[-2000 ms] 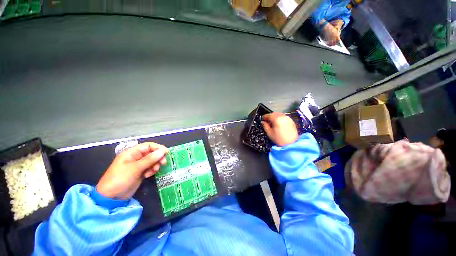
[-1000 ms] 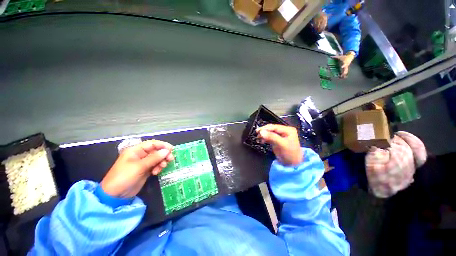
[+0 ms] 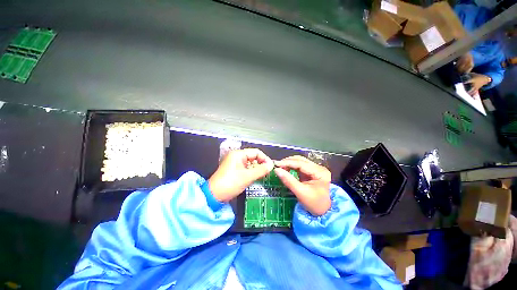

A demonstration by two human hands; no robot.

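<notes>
The green circuit board panel (image 3: 268,210) lies on the black bench edge in front of me, its upper part hidden by my hands. My left hand (image 3: 242,171) and my right hand (image 3: 306,180) meet at the fingertips above the board's upper edge. My right hand pinches a tiny dark component (image 3: 276,165) between thumb and index finger. Something small and pale shows among my left fingers, too small to name. The left black bin (image 3: 94,148) holds cream-white components. The right black bin (image 3: 393,196) holds dark components with shiny leads.
The grey-green conveyor belt (image 3: 238,73) runs beyond the bench and carries green panels at far left (image 3: 25,54) and far right (image 3: 453,129). A crumpled silver-black bag (image 3: 426,180) lies right of the right bin. Cardboard boxes (image 3: 484,210) and another person's blue sleeves (image 3: 482,39) are at right.
My right hand has left the right bin and come to my left hand over the board. The view has turned left, and another panel now shows on the belt at far left.
</notes>
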